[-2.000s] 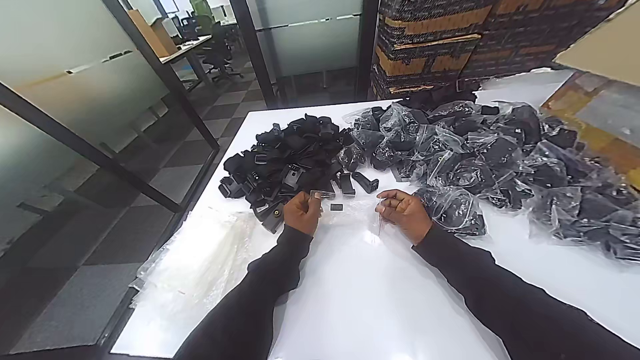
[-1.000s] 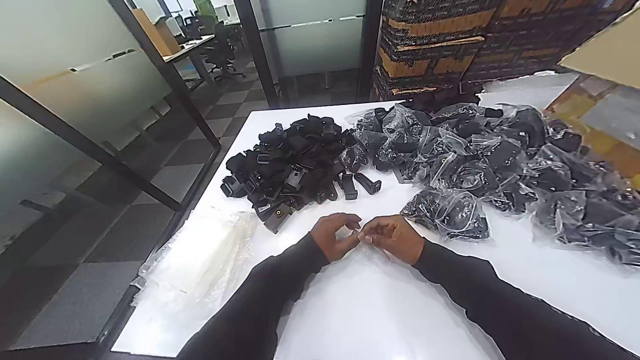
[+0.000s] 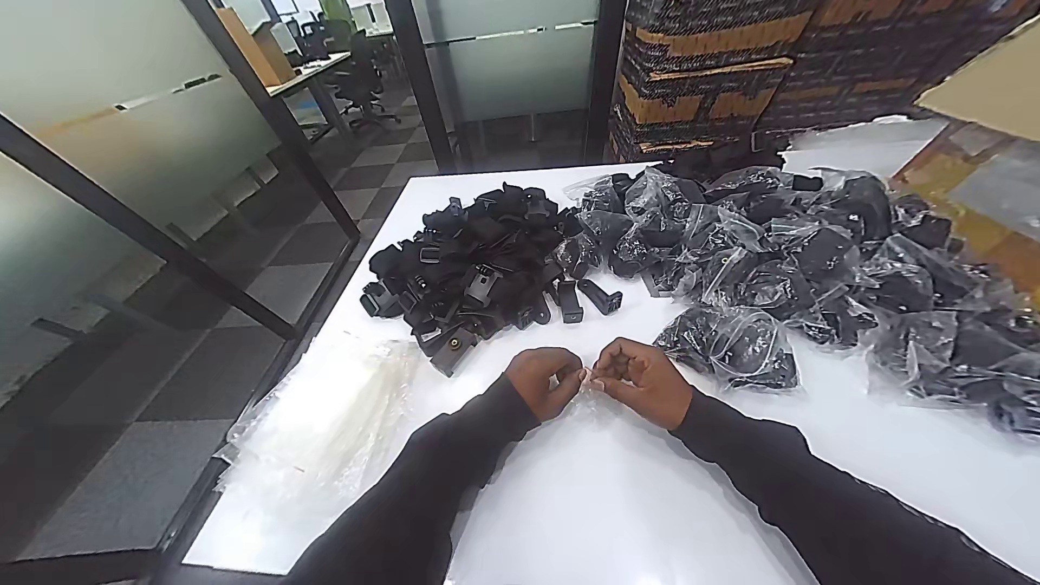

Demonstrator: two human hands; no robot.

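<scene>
Close together at the middle of the white table, my left hand (image 3: 548,380) and my right hand (image 3: 642,382) pinch the top edge of a clear plastic bag (image 3: 597,405). The bag is hard to make out against the tabletop. Beyond my left hand lies a pile of loose black plastic mounts and straps (image 3: 487,260). Two small black brackets (image 3: 601,296) rest at its right side. A filled clear bag of black parts (image 3: 731,345) is just beyond my right hand. Flat empty clear bags (image 3: 333,422) are stacked left of my left forearm.
Many filled clear bags (image 3: 796,252) cover the table's back right. An open cardboard box (image 3: 987,77) stands at the right edge. Taped cartons (image 3: 707,73) are stacked behind the table (image 3: 390,213). Glass partitions (image 3: 138,106) with dark frames stand to the left.
Two seconds ago my hands were apart, with the clear bag spread between them and a small dark piece visible there. They have since come together at the bag's edge.
</scene>
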